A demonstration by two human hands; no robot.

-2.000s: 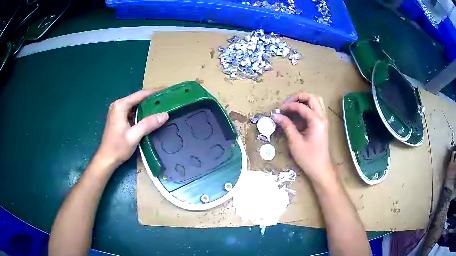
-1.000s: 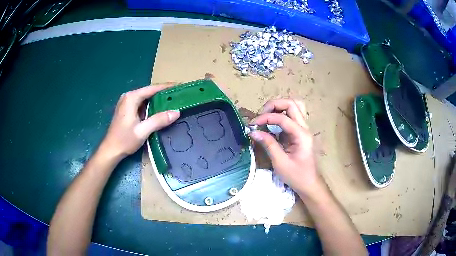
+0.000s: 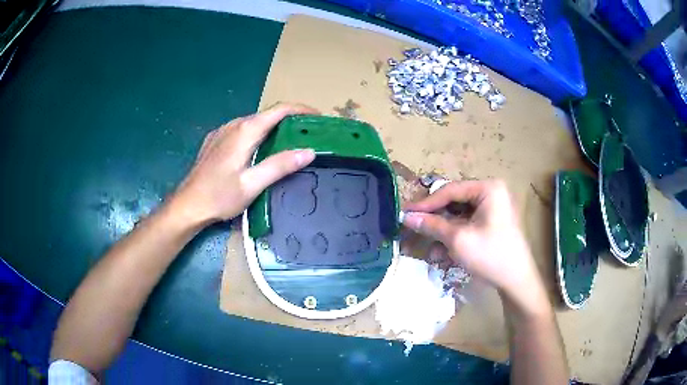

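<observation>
A green housing [image 3: 328, 137] with a pale rim lies on the cardboard, its dark grey recess facing up and two small round parts near its lower end. My left hand [image 3: 245, 165] grips its upper left side, thumb over the inner edge. My right hand [image 3: 474, 225] is at the housing's right side, thumb and forefinger pinched on a small silver fitting [image 3: 404, 217] at the edge; the fingertips mostly hide it. A white disc [image 3: 438, 185] shows partly behind my right fingers.
Silver fittings [image 3: 444, 84] are piled on the cardboard [image 3: 324, 68]. A blue bin [image 3: 482, 46] stands behind. Several green housings [image 3: 576, 241] stand at the right. A white ragged patch [image 3: 416, 304] is beside the housing's lower right. The green bench top [image 3: 135, 90] is at left.
My right hand has moved from the white discs to the housing's right edge with a small fitting. The housing has turned slightly and, like the rest of the scene, sits further right in view.
</observation>
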